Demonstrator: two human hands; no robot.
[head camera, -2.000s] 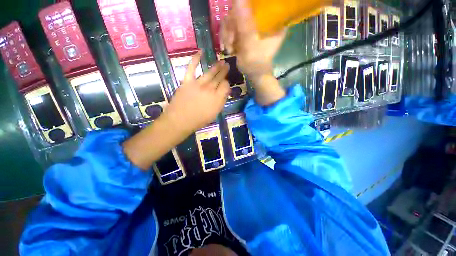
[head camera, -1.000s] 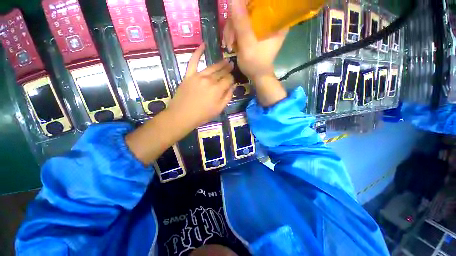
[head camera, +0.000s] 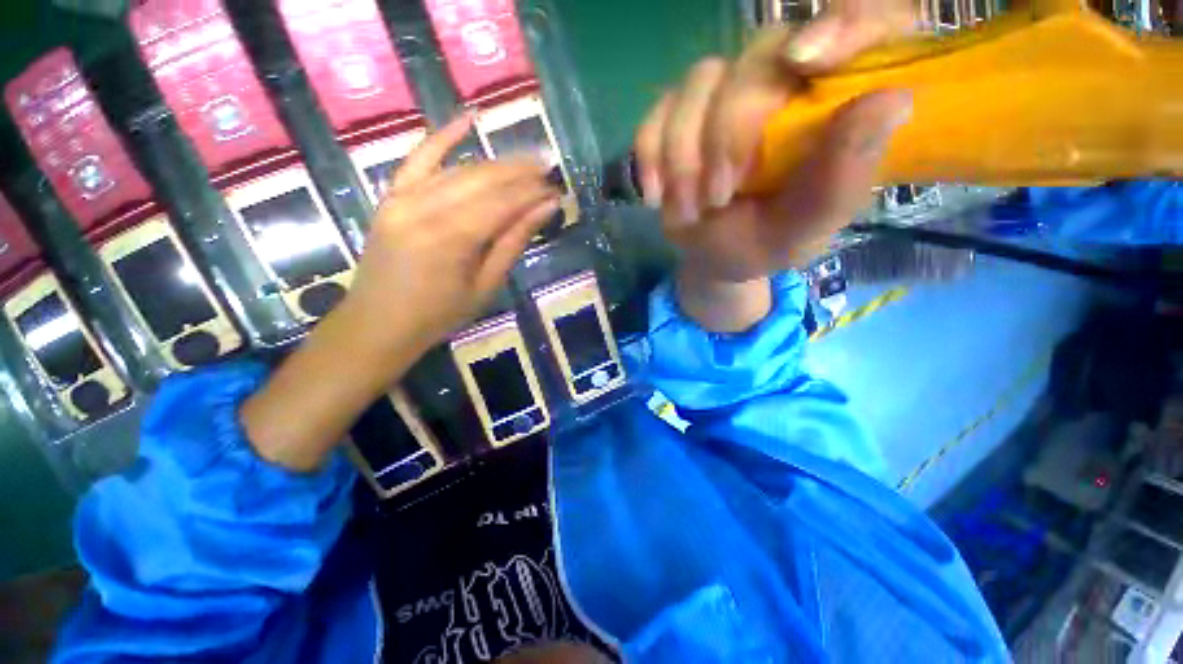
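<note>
My right hand (head camera: 765, 162) is wrapped round a thick yellow-orange electric screwdriver (head camera: 986, 110). The tool lies nearly level, its dark tip end pointing left; the bit is not clear. My left hand (head camera: 448, 240) is over the clear blister tray (head camera: 590, 247), fingers spread, fingertips at an open phone (head camera: 525, 136) with a pale frame and red-pink panel. The hand partly covers this phone. I cannot tell if anything tiny is at the fingertips. More open phones (head camera: 292, 240) stand in a row to the left.
Closed phones (head camera: 503, 383) lie in the tray's near row. Part of a second tray of phones (head camera: 908, 195) shows behind the screwdriver. A black cord (head camera: 986, 244) runs to the right. A blue floor with a yellow-black line (head camera: 863, 314) and a blue sleeve (head camera: 1103, 214) are at the right.
My right hand and the screwdriver have moved right and away from the phone, and the tool has swung nearly level. My left hand has shifted left. The view has turned and shifted too.
</note>
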